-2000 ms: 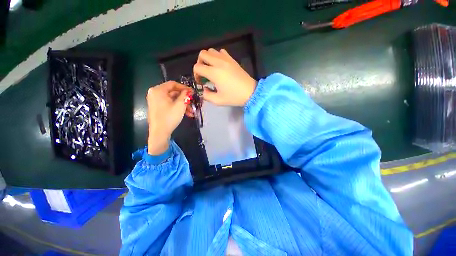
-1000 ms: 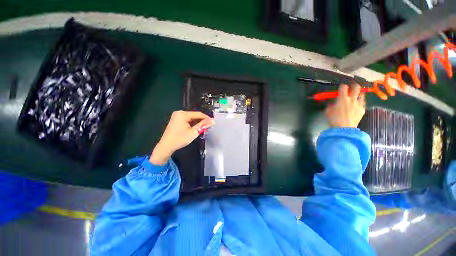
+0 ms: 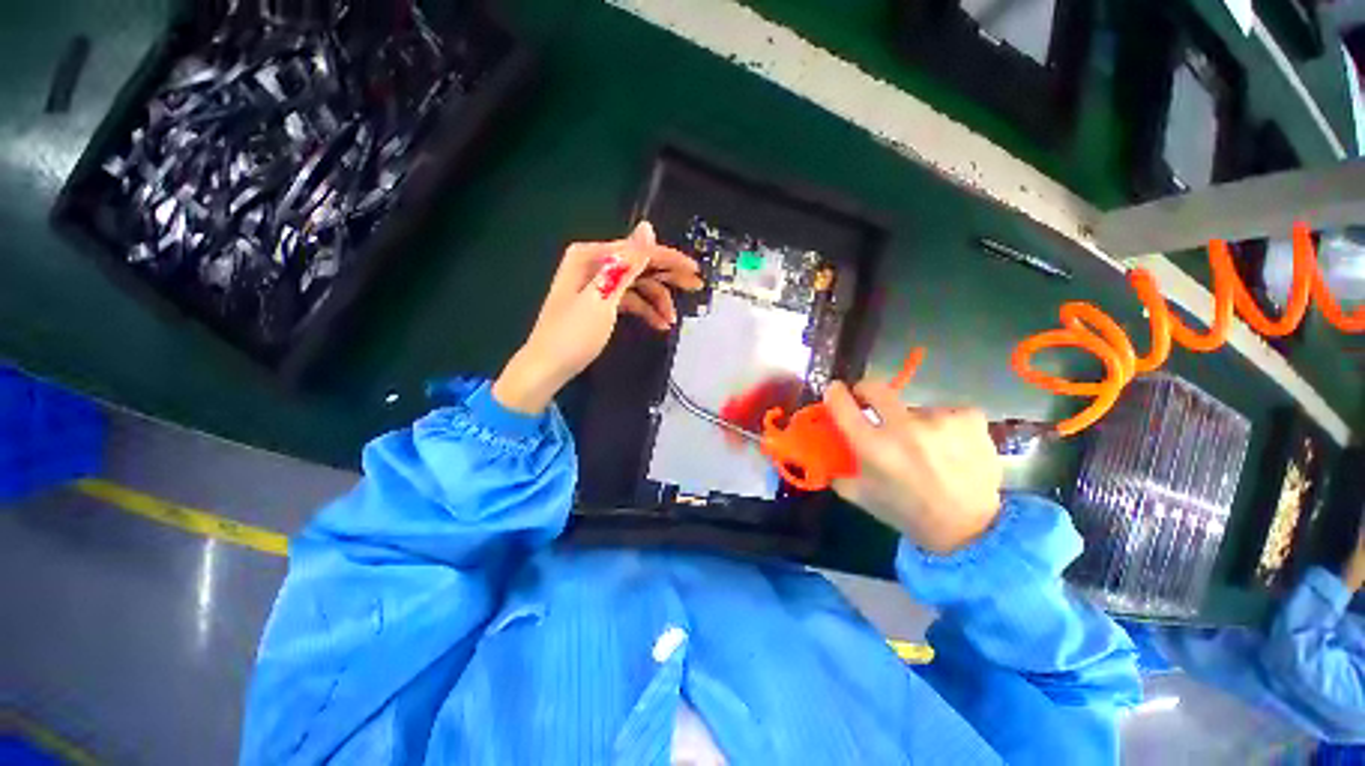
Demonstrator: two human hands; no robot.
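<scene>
An open tablet unit with a silver-white rectangle [image 3: 711, 427] lies in a black tray [image 3: 606, 449] in the middle. Its main board [image 3: 764, 270], with a green patch, shows at the upper end. My right hand [image 3: 925, 467] holds the orange-red air blow gun [image 3: 813, 445] over the tablet's lower part. The gun's thin bent metal nozzle points up and left over the silver rectangle. My left hand [image 3: 599, 307] is at the tablet's upper left edge, fingers partly spread, with a red spot on a finger. I cannot tell whether its fingertips hold a small part.
A black parts bin [image 3: 285, 352] heaped with shiny strips is at the left. A coiled orange hose [image 3: 1108, 352], a thin dark stick [image 3: 1024, 258] and clear blister trays [image 3: 1153, 494] are at the right. More tablets in trays stand beyond the white strip [image 3: 853, 102]. A person's blue sleeve [image 3: 1320, 659] shows far right.
My right hand has lifted the air gun from the right of the bench and brought it over the tablet. My left hand has moved up along the tablet's left side. The view has tilted.
</scene>
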